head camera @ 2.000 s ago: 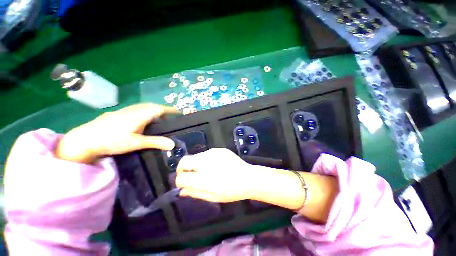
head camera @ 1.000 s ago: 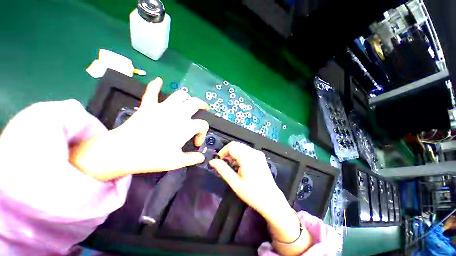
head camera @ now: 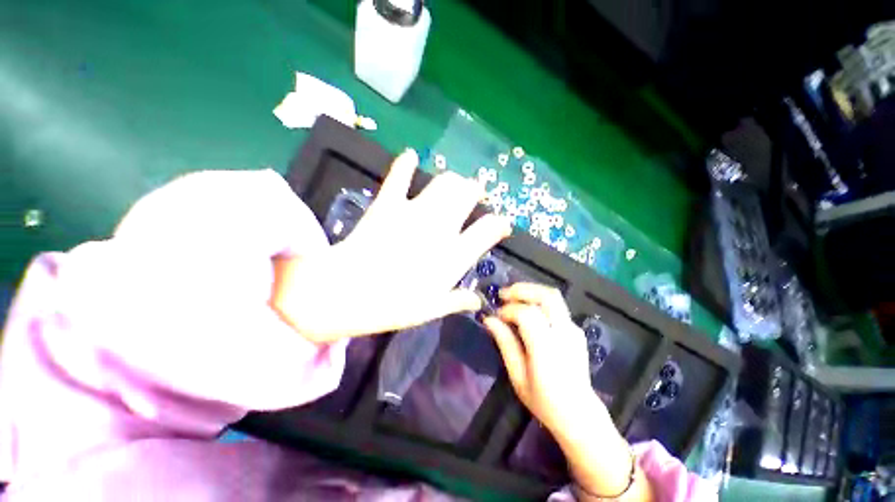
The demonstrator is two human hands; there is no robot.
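Note:
A black foam tray (head camera: 471, 456) lies slanted on the green bench with several dark phone back covers in its compartments. Both hands are over the second cover (head camera: 447, 387) from the left, at its camera area. My left hand (head camera: 402, 250) is spread over the tray, thumb tip at the camera circles. My right hand (head camera: 545, 353) has thumb and forefinger nearly together beside the circles; whether a small part is between them cannot be told. A clear film piece (head camera: 410, 358) lies below my left hand. The two right covers show dark camera circles (head camera: 663, 384).
Loose white and blue rings (head camera: 535, 204) lie on clear plastic behind the tray. A white bottle (head camera: 391, 49) and a crumpled white wipe (head camera: 316, 101) are at the back. Bagged parts (head camera: 746, 265) and another black tray (head camera: 800, 417) are at the right.
The view has turned, and the bench things now appear slanted. My left hand has come off the tray's upper left area to the camera circles and spread its fingers; my right fingers stay there.

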